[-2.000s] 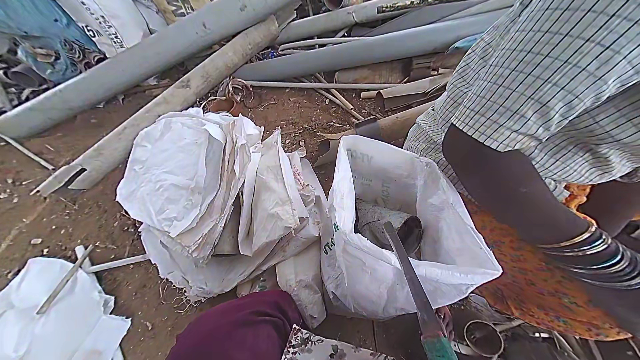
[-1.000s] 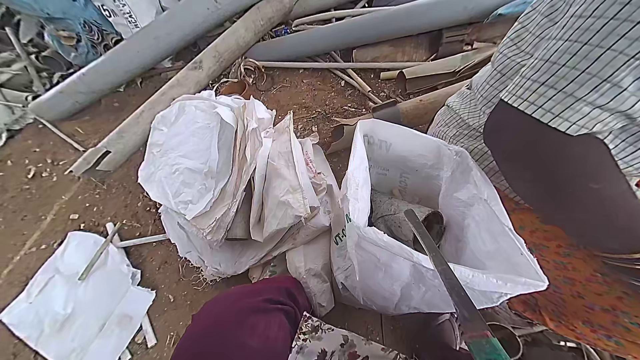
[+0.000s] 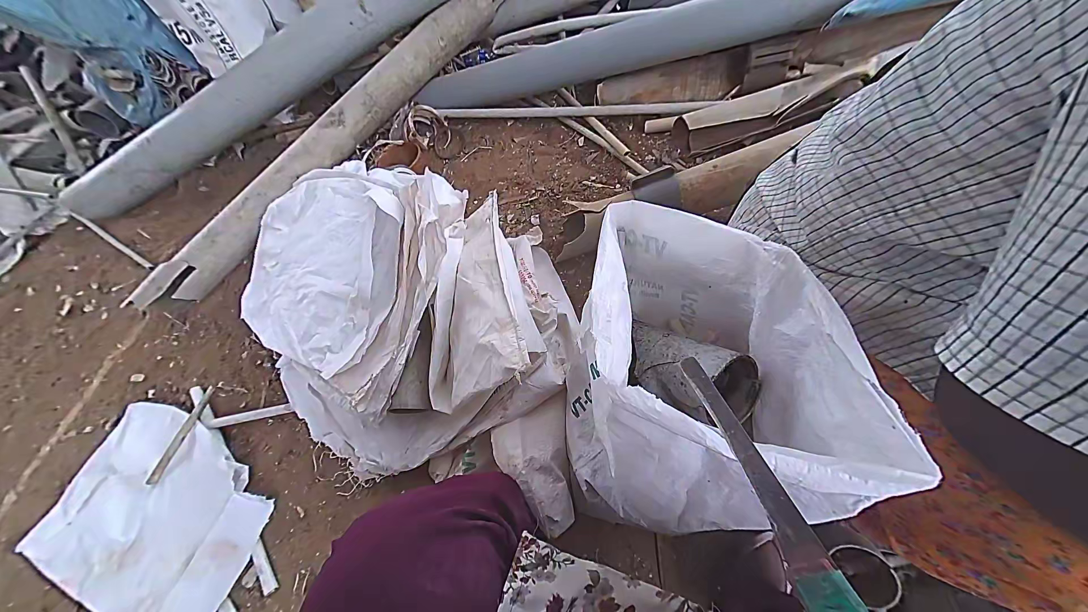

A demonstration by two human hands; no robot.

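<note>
Neither of my hands shows in the head view. A long metal blade with a green end slants up from the lower edge, its tip over the near rim of an upright white woven sack; whatever holds it is hidden. Inside the open sack lies a short grey pipe piece. Left of the sack, a stack of folded white woven sacks rests on the soil. A flattened white sack piece lies at the lower left with a thin stick on it.
Long grey pipes cross the ground behind the sacks. A person in a checked shirt is close on the right. Split pipe pieces lie behind the upright sack, and a pipe ring is near the green end.
The nearby person's arm with bangles, seen on the right two seconds ago, has mostly left view. The view has shifted, and the blade remains over the sack's near rim.
</note>
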